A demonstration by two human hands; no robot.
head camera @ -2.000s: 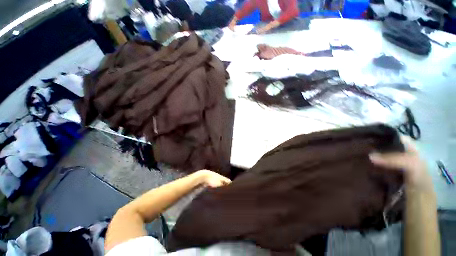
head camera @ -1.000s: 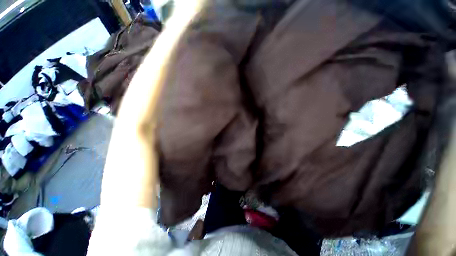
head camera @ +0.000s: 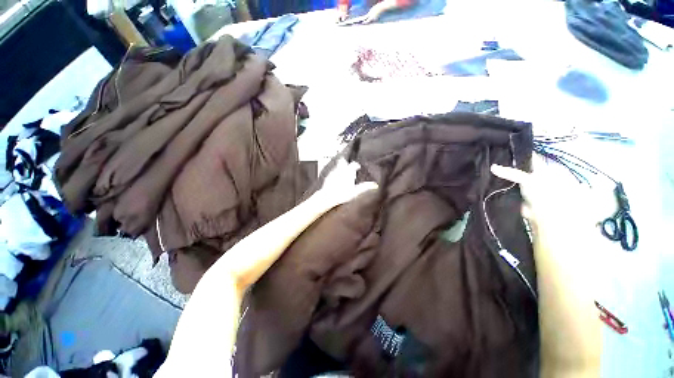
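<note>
A brown jacket (head camera: 414, 236) lies spread over the near table edge and the lap, its top band towards the far side. My left hand (head camera: 346, 181) holds its upper left corner. My right hand (head camera: 517, 181) holds its upper right part, fingers on the cloth. A pale zipper (head camera: 494, 221) with a small white tag curves down the right side below my right hand. A dark patch with pale marks (head camera: 387, 336) shows low inside the jacket. A white piece (head camera: 456, 227) shows at the middle.
A jacket pile (head camera: 214, 155) stands at the left. Black scissors (head camera: 619, 221), red snips (head camera: 610, 317) and dark cords (head camera: 573, 155) lie at the right. Black-and-white garments (head camera: 26, 214) are heaped far left. Another person's hands (head camera: 369, 13) show at the far table edge.
The jacket was lifted and swung close to the camera, then laid down opened out. Its zipper and dark patch now show. Both hands are now at its far edge.
</note>
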